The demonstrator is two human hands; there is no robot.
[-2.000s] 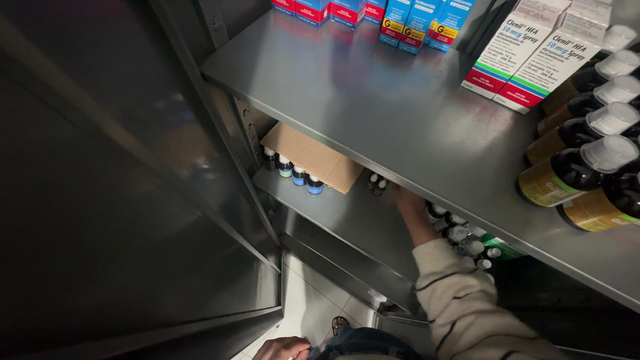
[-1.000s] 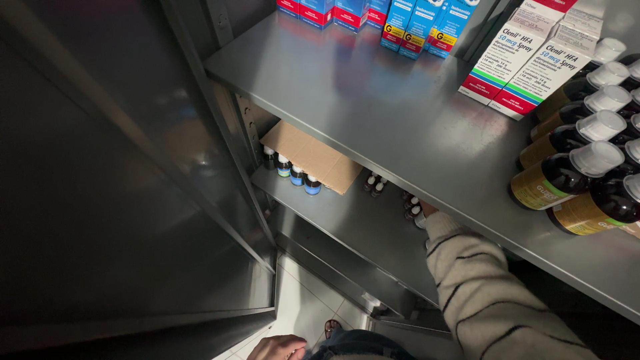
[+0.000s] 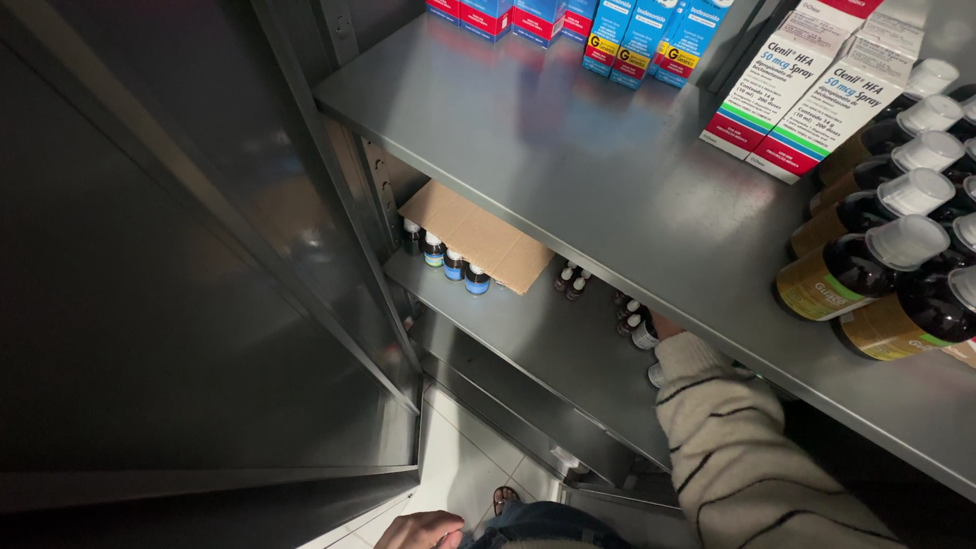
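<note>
My right arm, in a cream knit sleeve with dark lines, reaches under the upper metal shelf (image 3: 579, 191). Only a part of my right hand (image 3: 665, 326) shows by the shelf's edge; its fingers are hidden. Close beside it on the lower shelf (image 3: 503, 324) are small dark bottles with white caps (image 3: 630, 319) and a larger dark bottle with a pale label (image 3: 644, 334). Farther left stands a small group of dark bottles (image 3: 572, 280). Low in the view, my left hand (image 3: 423, 530) hangs near my body with its fingers curled; whether it holds something cannot be told.
Amber syrup bottles (image 3: 831, 278), inhaler spray boxes (image 3: 793, 91) and blue medicine boxes (image 3: 621, 38) stand on the upper shelf. Below, a cardboard piece (image 3: 480, 236) lies over blue-labelled bottles (image 3: 477, 280). A dark metal door (image 3: 191, 267) fills the left. White floor tiles (image 3: 450, 442) show beneath.
My right hand has moved further under the upper shelf, toward the right, and less of it shows. More small bottles on the lower shelf are visible beside it than two seconds ago.
</note>
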